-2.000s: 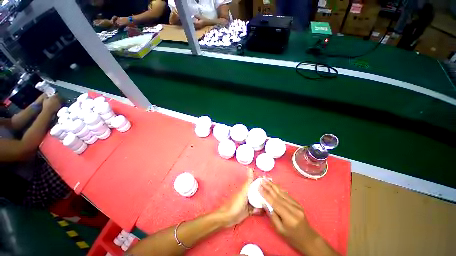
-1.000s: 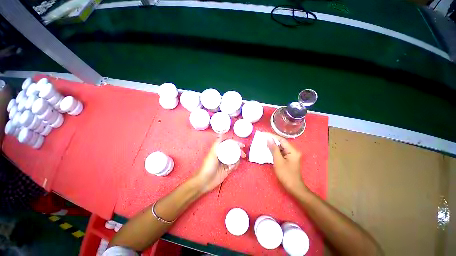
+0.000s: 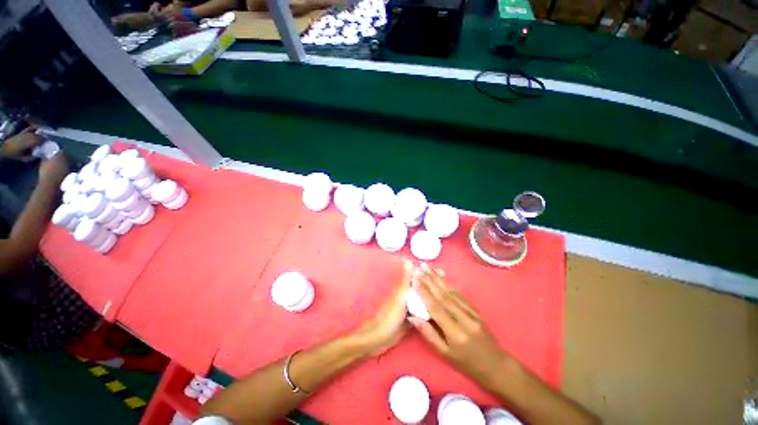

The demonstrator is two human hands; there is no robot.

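Note:
My left hand point(image 3: 391, 317) is closed around a white capped jar point(image 3: 417, 304) above the red mat point(image 3: 349, 278). My right hand point(image 3: 453, 319) lies over the jar from the right, its fingers pressed against it. The jar is mostly hidden between my hands. The white cloth cannot be told apart from the jar under my right fingers. Several white jars point(image 3: 391, 234) stand in a group just beyond my hands, and a single white jar point(image 3: 292, 291) stands to the left.
A clear bottle point(image 3: 499, 241) stands at the mat's back right, its lid open. More jars point(image 3: 410, 399) stand near the front. A jar pile point(image 3: 108, 199) is at far left, beside another person's arm point(image 3: 33, 216). Cardboard point(image 3: 657, 332) lies right; a red crate point(image 3: 173, 394) is below left.
My right hand, holding the cloth apart from the jar one second ago, has moved left onto the jar. The camera view has tilted up and shifted left.

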